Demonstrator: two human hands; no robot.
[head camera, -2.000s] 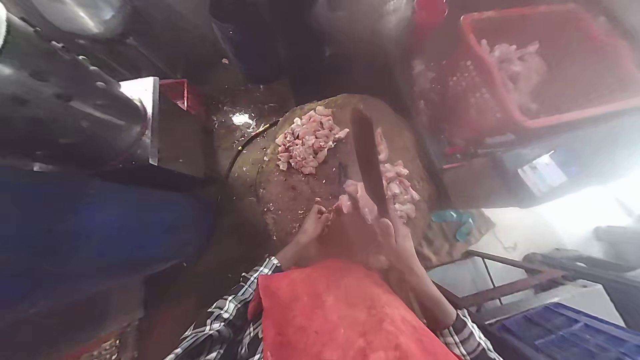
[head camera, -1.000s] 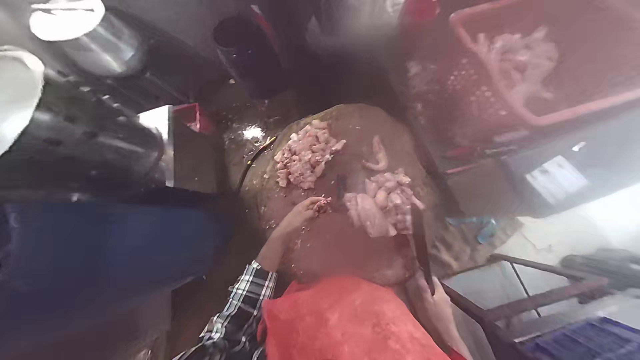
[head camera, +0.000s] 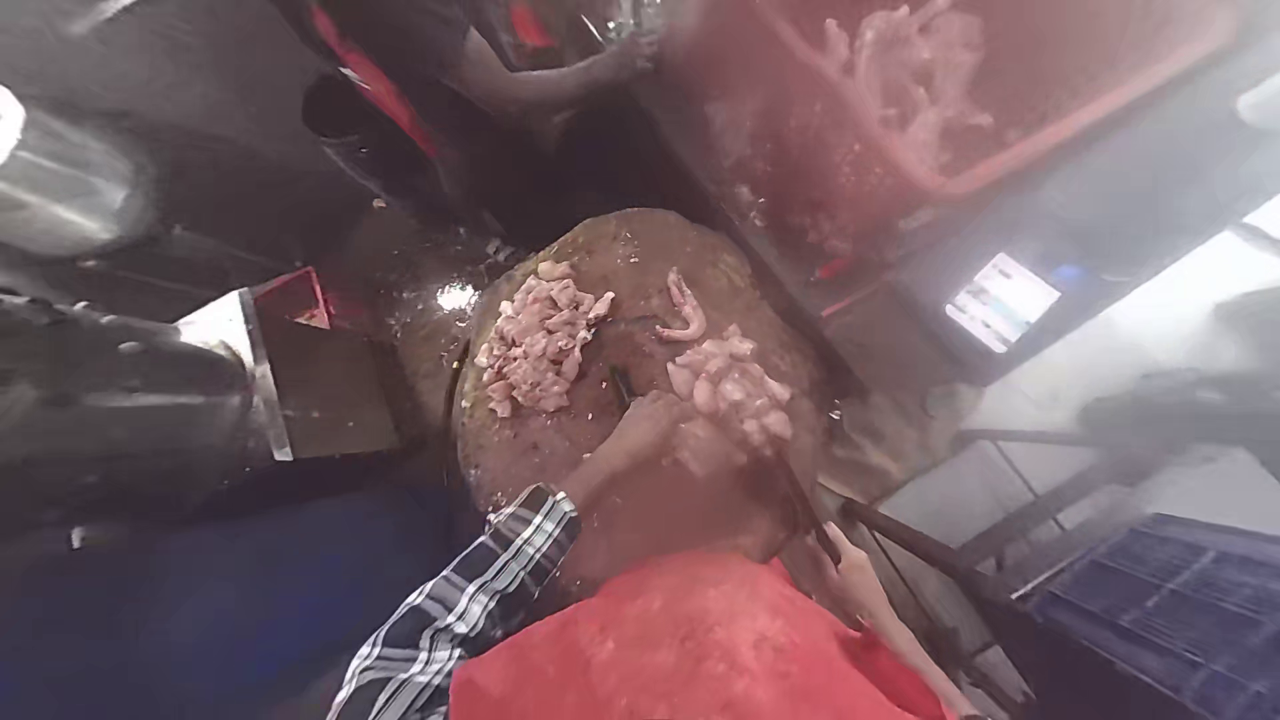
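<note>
A round wooden chopping block (head camera: 640, 500) bears a heap of chopped raw meat pieces (head camera: 540, 340) at its left and a second heap of larger pieces (head camera: 735, 385) at its right. One long curved raw piece (head camera: 684, 308) lies above the right heap. My left hand (head camera: 655, 420) is at the lower left edge of the right heap; whether its fingers hold any meat is not clear. My right hand (head camera: 835, 560) grips the dark handle of a cleaver (head camera: 798, 495), whose blade is beside the right heap, near the block's lower right edge. A small dark object (head camera: 622, 385) lies by my left hand.
A red plastic crate (head camera: 960, 185) with raw meat stands at the upper right. Another person's arm (head camera: 540, 88) shows at the top. A dark bucket (head camera: 375, 135), a metal drum (head camera: 120, 400), a blue barrel (head camera: 240, 600) and a blue crate (head camera: 1180, 600) stand around the block.
My left hand has moved right, from the block's middle to the right heap. The cleaver, over the block's middle two seconds ago, is at its lower right. Another person's arm has come into view.
</note>
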